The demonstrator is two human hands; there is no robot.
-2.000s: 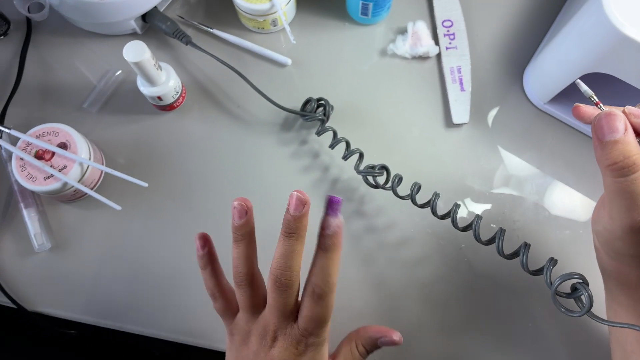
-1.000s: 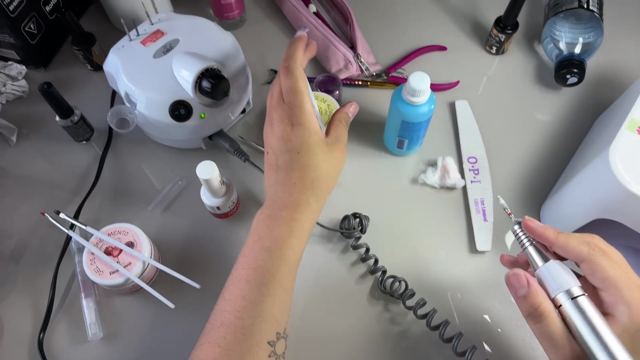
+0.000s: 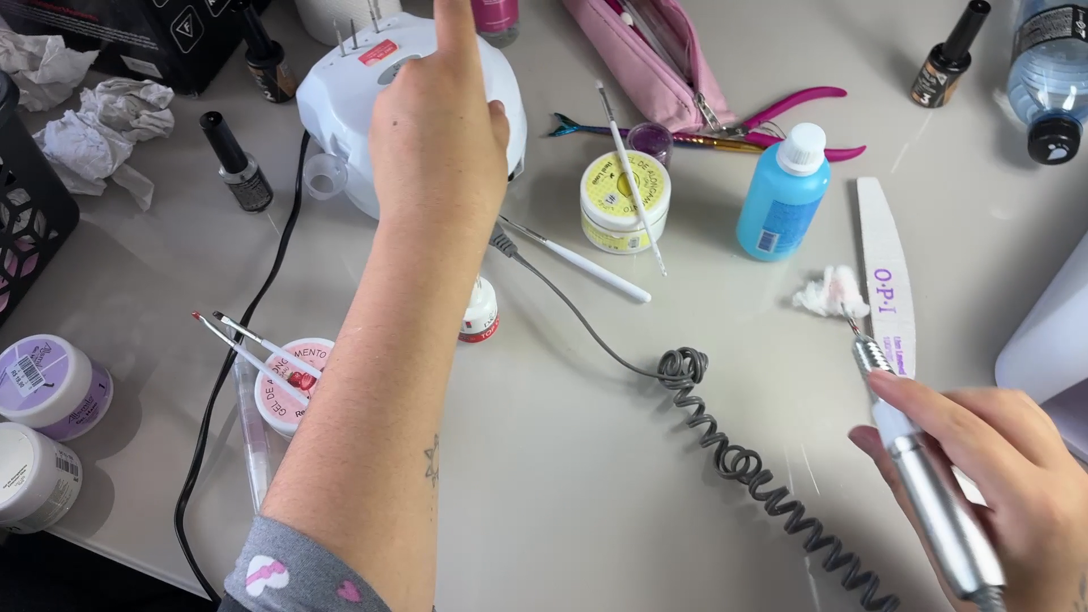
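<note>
My left hand (image 3: 438,127) reaches over the white nail drill's control unit (image 3: 340,93) at the top left, hiding part of it. Its fingertips are cut off or hidden, so what they touch does not show. At the lower right my right hand (image 3: 994,459) grips the silver and white drill handpiece (image 3: 926,501), its thin bit pointing up beside a cotton tuft (image 3: 831,291). The handpiece's grey coiled cord (image 3: 778,501) runs back to the control unit. A nail file (image 3: 886,272) lies just beyond the right hand.
A blue bottle (image 3: 782,200), a yellow-labelled gel jar (image 3: 625,204) with a tool across it, and a brush (image 3: 595,268) lie mid-table. A pink-lidded jar (image 3: 276,395) bears two brushes. A white device (image 3: 1050,340) stands right, a pink case (image 3: 654,68) above, and a black power cord (image 3: 200,450) at left.
The left hand, with its fingers spread over the table two seconds ago, has moved up and left to the drill unit. The right hand still holds the handpiece. The view has shifted.
</note>
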